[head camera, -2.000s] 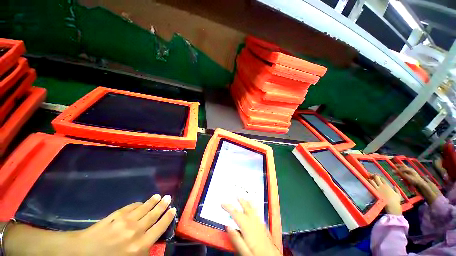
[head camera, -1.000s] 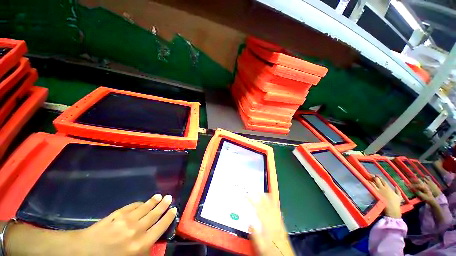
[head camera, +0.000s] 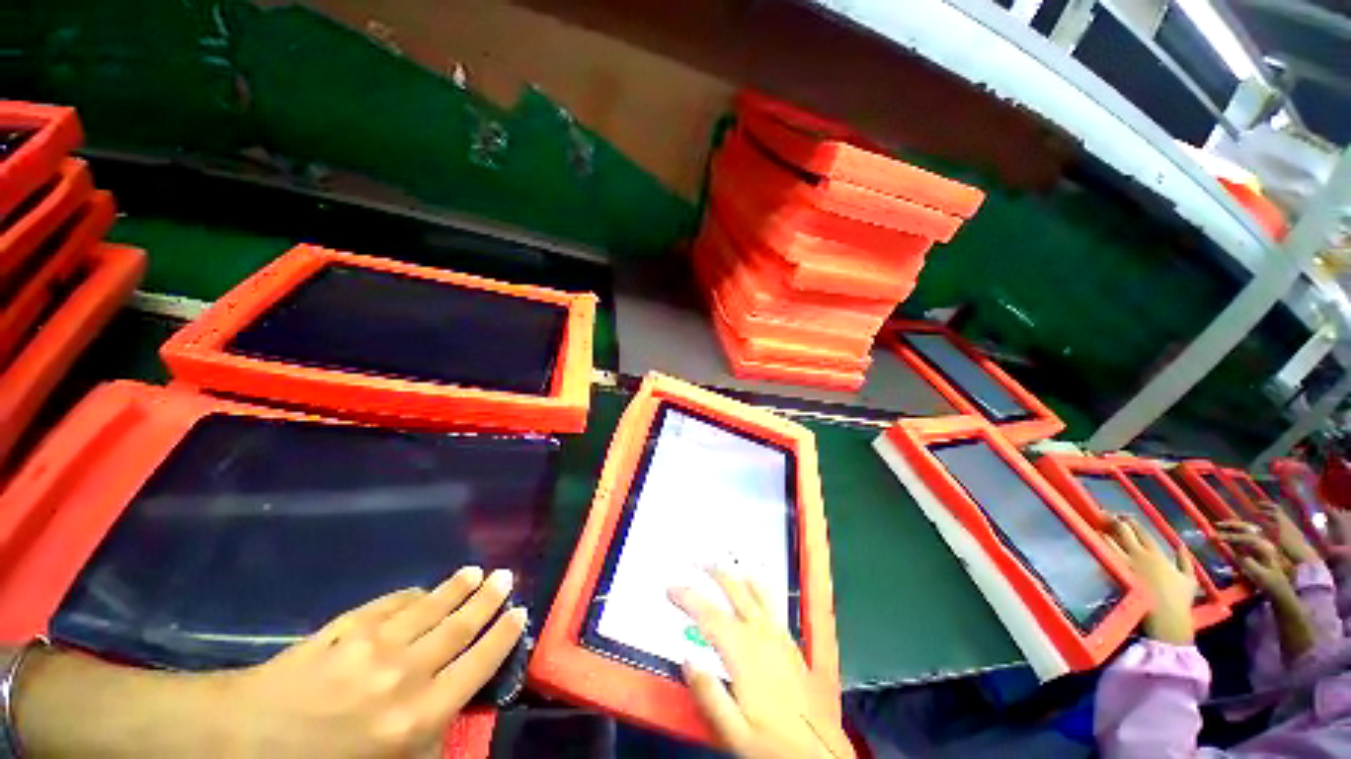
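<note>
A tablet with a white lit screen (head camera: pixel 704 512) lies in an orange foam tray (head camera: pixel 585 556) in front of me. A small green mark shows low on its screen. My right hand (head camera: pixel 756 660) is over the lower part of the screen, bare, fingers spread, holding nothing; I cannot tell which fingertips touch. A larger dark tablet (head camera: pixel 297 534) lies sideways at the left on an orange tray. My left hand (head camera: pixel 393 660) rests flat, palm down, on its lower right corner, fingers close together but not gripping.
A dark tablet in an orange tray (head camera: pixel 400 326) lies behind the larger one. Orange trays are stacked at the back centre (head camera: pixel 815 245) and far left (head camera: pixel 67 297). A tablet in an orange tray with a white side (head camera: pixel 1030 534) is at the right. Coworkers' hands (head camera: pixel 1156 571) work beyond it.
My right hand has moved left from the screen's right edge, back over its lower part, with fingers spread. The green mark appeared after the first frame. My left hand stays in place.
</note>
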